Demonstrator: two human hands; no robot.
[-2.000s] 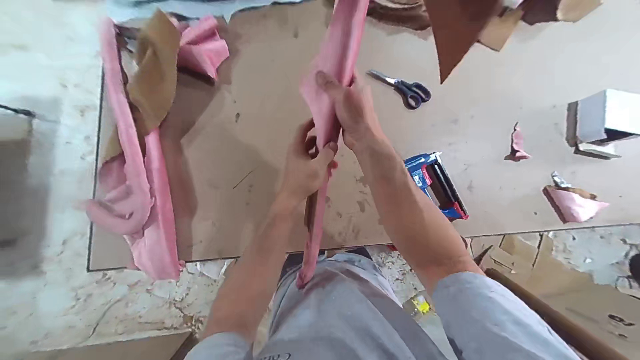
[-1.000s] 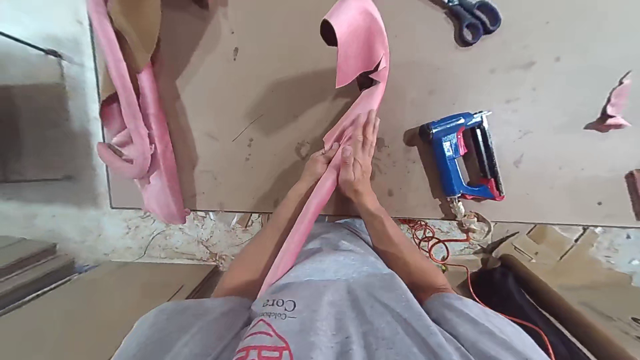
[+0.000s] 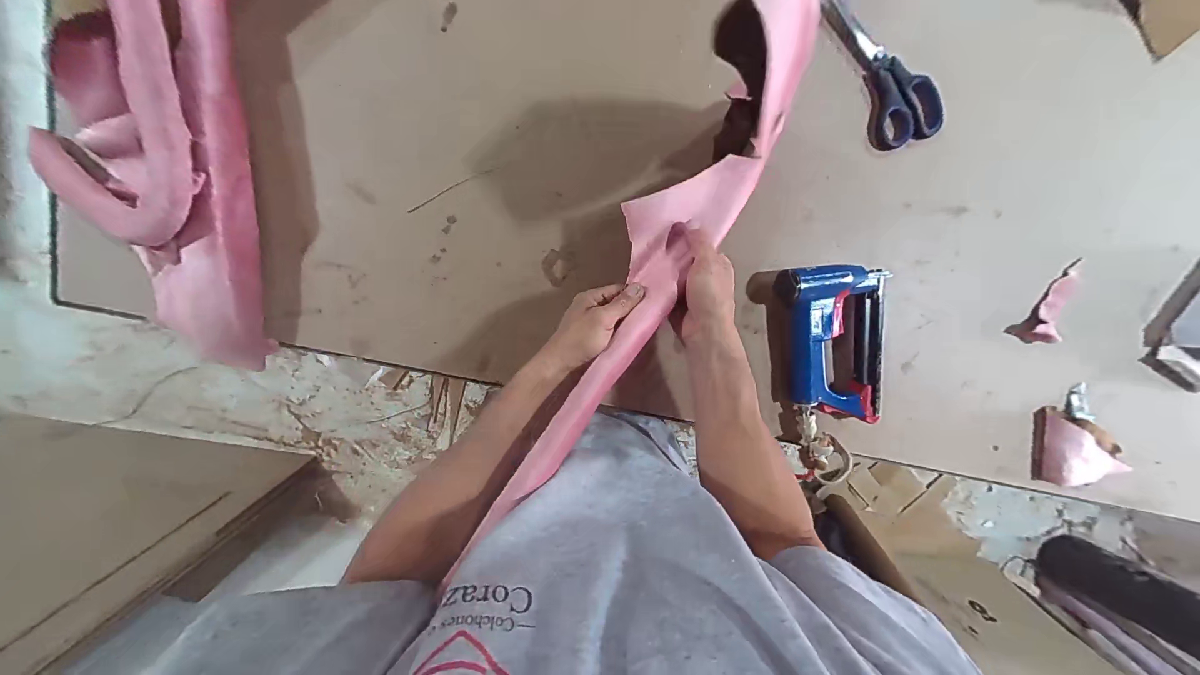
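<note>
A long pink strip of fabric or leather [image 3: 698, 202], brown on its underside, runs from the top of the view down across the front of my grey shirt. My left hand [image 3: 600, 319] grips its left edge, thumb on top. A little higher, my right hand [image 3: 705, 286] pinches the strip from the right side; its fingers under the material are partly hidden. Above my hands the strip widens to a ragged corner and curls over, showing the dark underside. Right of my right hand a blue pneumatic staple gun [image 3: 817, 342] lies on the table.
Scissors with dark handles [image 3: 900, 98] lie at the upper right of the table [image 3: 394, 234]. More pink strips [image 3: 220, 206] hang over its near edge at the left. Small pink scraps [image 3: 1055, 305] lie at the right. A hose fitting [image 3: 816, 450] joins the staple gun at the table edge.
Two seconds ago my hands held the strip farther up over the table. The strip's upper part has shifted and now curls with its underside showing. The view has moved closer to the table.
</note>
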